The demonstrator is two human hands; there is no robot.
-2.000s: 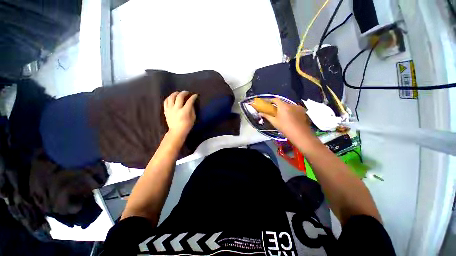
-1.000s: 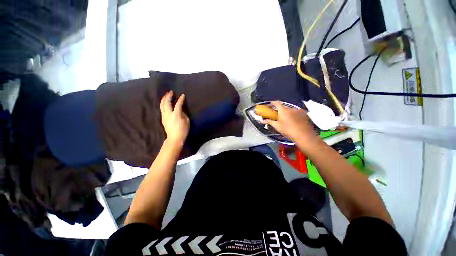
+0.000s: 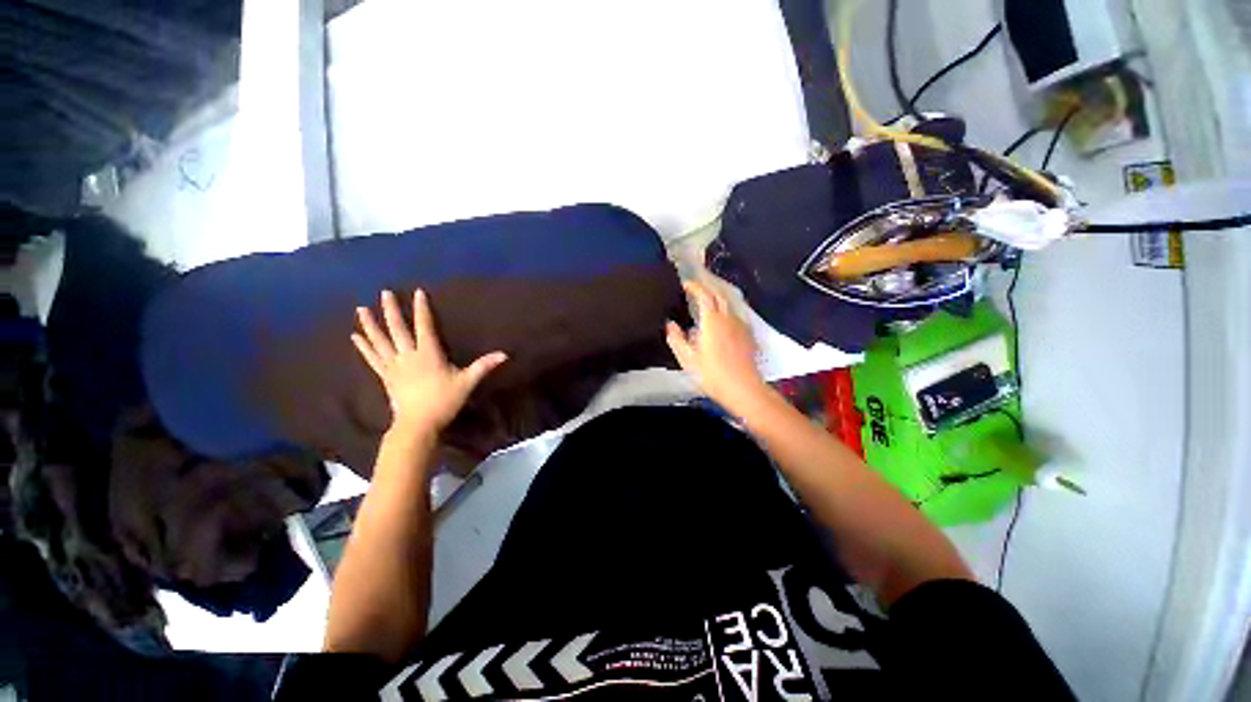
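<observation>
The brown garment [image 3: 549, 322] lies over the near side of the padded blue board [image 3: 220, 350], whose far side and left end show bare. My left hand [image 3: 423, 381] lies flat on the cloth, fingers spread, holding nothing. My right hand [image 3: 716, 343] is at the right end of the board, its fingertips at the cloth's edge; whether they pinch it cannot be told. The steam iron [image 3: 899, 258] rests on the dark rest pad [image 3: 789, 226], its tip pointing left, with no hand on it.
A dark garment pile [image 3: 192, 507] lies at the left. The yellow hose [image 3: 853, 89] and black cables run at the upper right. A green bag [image 3: 892, 425] with a dark phone-like device [image 3: 960, 395] on it and a red frame [image 3: 840, 412] are below the right table end.
My right hand has let go of the iron, now farther right on the pad, and moved left to the cloth. The brown cloth has shifted toward me, baring the blue board. My left hand has moved left.
</observation>
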